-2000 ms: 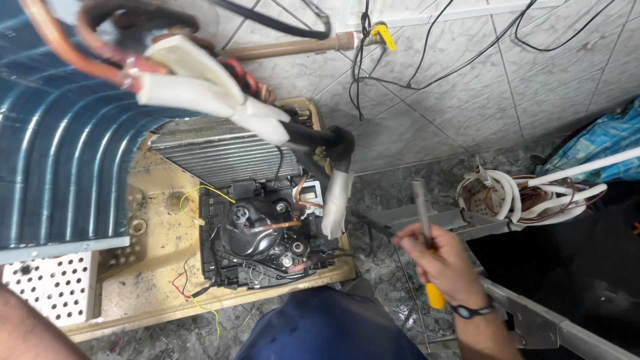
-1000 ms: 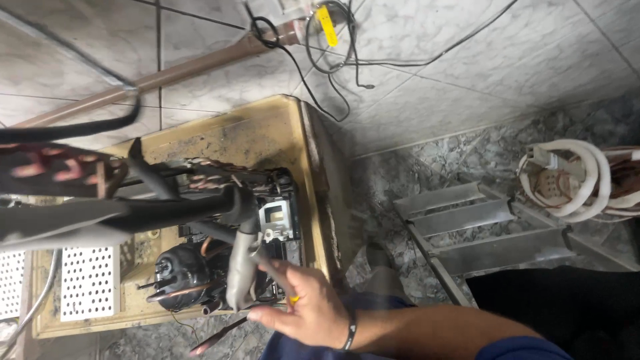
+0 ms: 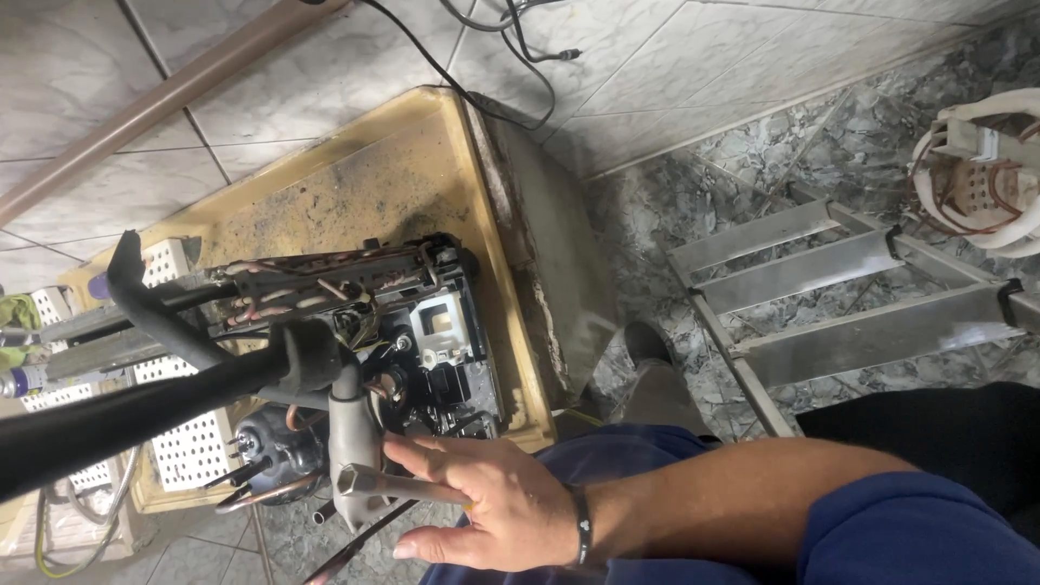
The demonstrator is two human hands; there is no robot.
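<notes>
My right hand (image 3: 504,504), with a dark wristband, holds a metal hex socket tool (image 3: 402,486) whose handle is mostly hidden in the palm; a bit of yellow shows there. Its fingertips are beside the grey-wrapped end (image 3: 353,447) of a pipe run in black foam insulation (image 3: 195,390). Behind lie an opened air conditioner unit with a finned coil and copper tubes (image 3: 325,284), a white plastic part (image 3: 441,327) and a black compressor (image 3: 280,451). A thin dark tube (image 3: 366,540) passes below the hand. My left hand is out of view.
A yellowish counter (image 3: 357,162) with a raised rim carries the unit and white perforated panels (image 3: 183,431). An aluminium stepladder (image 3: 869,325) stands at the right, near a coil of white insulated pipe (image 3: 975,179). Black cables (image 3: 520,114) hang by the tiled wall.
My right hand has moved left with the tool, from beside the unit to the grey-wrapped pipe end. The view has shifted considerably.
</notes>
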